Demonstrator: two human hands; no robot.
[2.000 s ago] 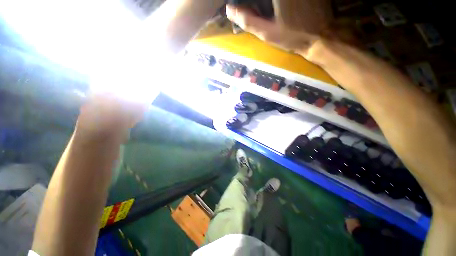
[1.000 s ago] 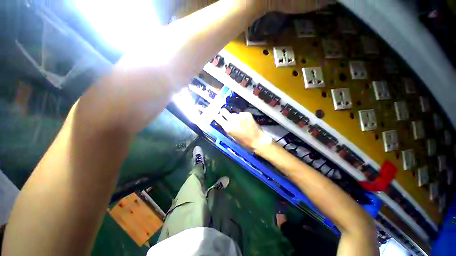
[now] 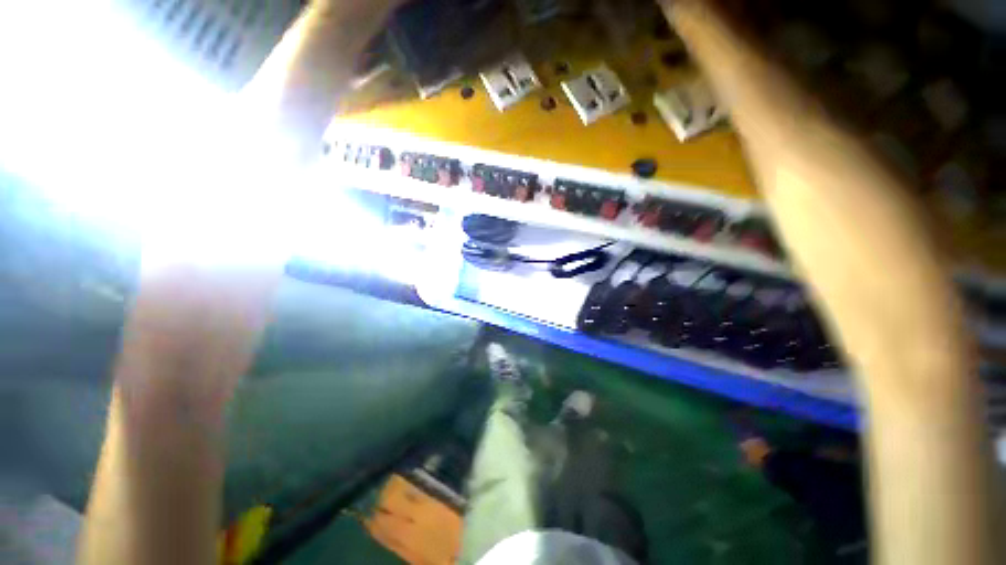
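Note:
Both my hands are out of the picture, past its top edge. My left forearm rises at the left through strong glare, and my right forearm rises at the right, blurred. Between them is a yellow socket board (image 3: pixel 441 121) with white sockets (image 3: pixel 596 94) set diagonally. A dark block (image 3: pixel 441 39) stands over the sockets near the top. Below the board, a blue tray (image 3: pixel 662 365) holds a row of black adapters (image 3: pixel 706 320) with leads. At its left part lie a coiled black cable (image 3: pixel 491 234) and a looped lead (image 3: pixel 579 263) on the pale bottom.
A white front rail (image 3: pixel 530 196) carries red-and-black terminals (image 3: pixel 587 198) between board and tray. A very bright lamp (image 3: pixel 121 121) glares at upper left. Below are the green floor (image 3: pixel 673 475), an orange-brown wooden piece (image 3: pixel 414 519), my legs, and part of a person in dark clothing (image 3: pixel 816 486).
My right hand, over the tray a second ago, has moved up out of view. The view has turned and come closer to the board and tray; the red flap is out of view.

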